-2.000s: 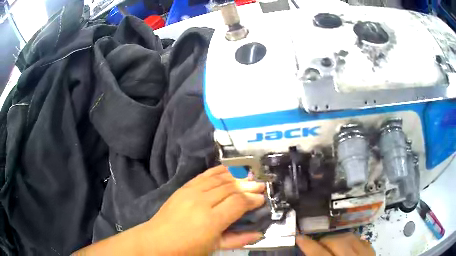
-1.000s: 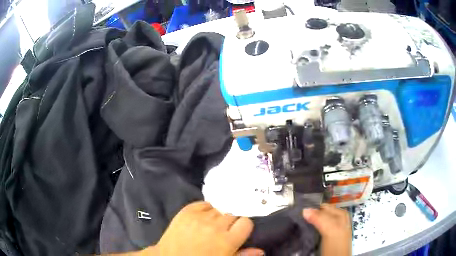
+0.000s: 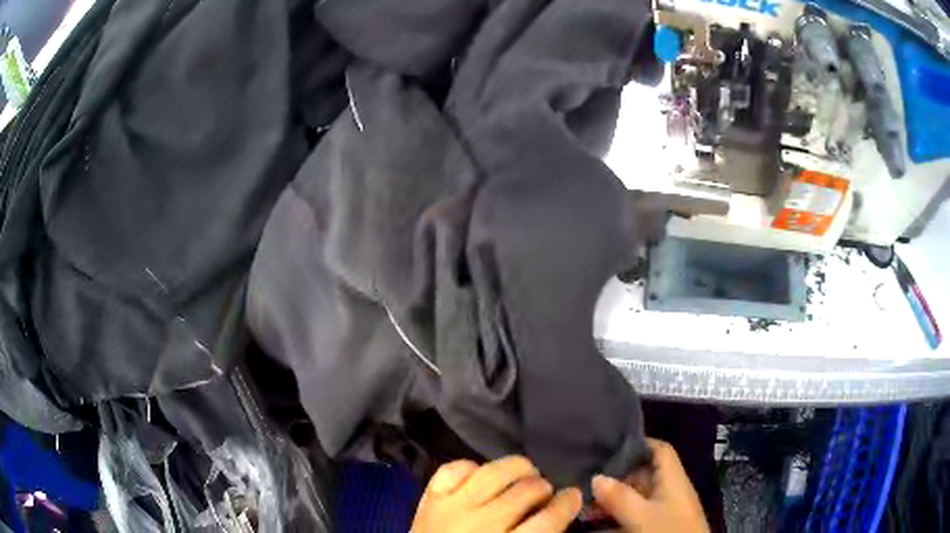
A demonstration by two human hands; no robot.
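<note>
A dark charcoal garment piece (image 3: 552, 250) hangs from the left of the machine down over the table's front edge. My left hand (image 3: 495, 500) and my right hand (image 3: 651, 489) pinch its lower edge at the bottom centre, close together. The fingertips are partly hidden by folds. The needle area (image 3: 719, 135) of the overlock machine is at the upper right, with no cloth under it. A thin pale line shows on the cloth between the piece and the pile.
A dark garment pile (image 3: 167, 187) fills the left. Grey tension dials (image 3: 875, 94), an orange-and-white label (image 3: 811, 202) and a red-and-blue item (image 3: 918, 302) are at the right. The ruler-marked table edge (image 3: 771, 381) curves below. A blue basket (image 3: 859, 468) stands under it.
Both hands have moved away from the needle area, down past the table's front edge, drawing the garment piece with them. The view has tilted down, and the machine sits higher and further right.
</note>
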